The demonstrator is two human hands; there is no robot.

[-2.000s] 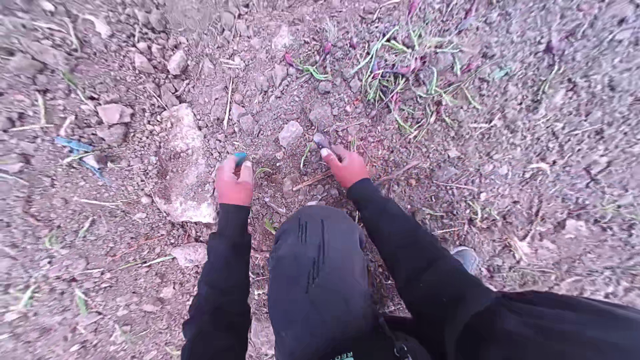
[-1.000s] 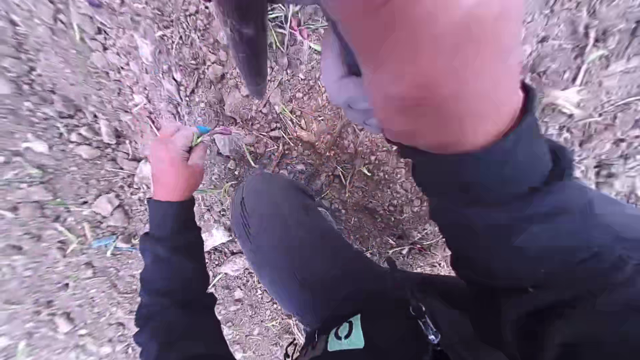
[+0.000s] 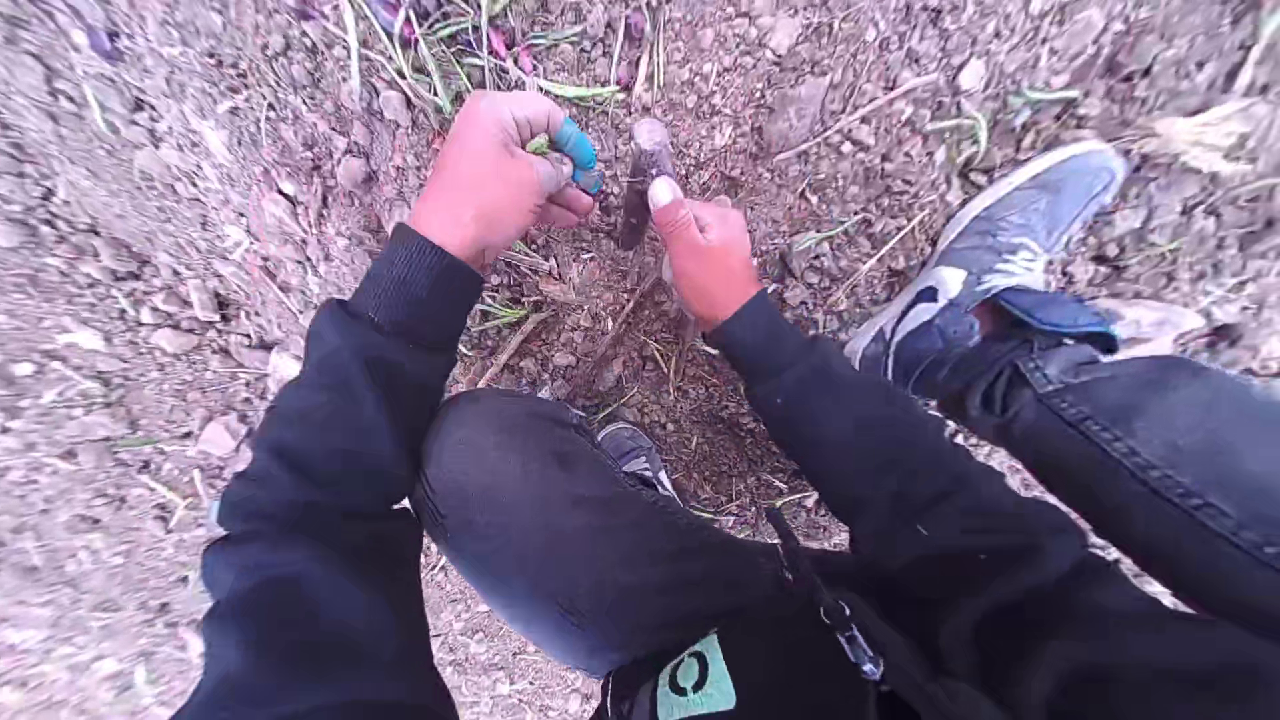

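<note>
My left hand (image 3: 505,170), with blue tape (image 3: 577,148) around a finger, is curled with the fingertips together around a small green plant piece (image 3: 539,145). Just right of it, my right hand (image 3: 708,245) is closed on a dark, dirt-covered tool (image 3: 636,205), its thumb resting along it; whether this is a blade or a handle I cannot tell. The two hands are close together above the soil but apart. Purple bulbs with green stalks, like red onions (image 3: 510,50), lie on the ground beyond my left hand.
Stony soil (image 3: 180,330) with straw and dry stems surrounds me. My bent knee (image 3: 500,450) is below my hands. A grey sneaker (image 3: 1010,230) is planted at the right, and part of another shoe (image 3: 637,455) shows beside the knee.
My right hand, large and close to the camera one second ago, is now lower over the soil beside my left hand. The long purple-tipped stalk at my left hand is no longer seen there.
</note>
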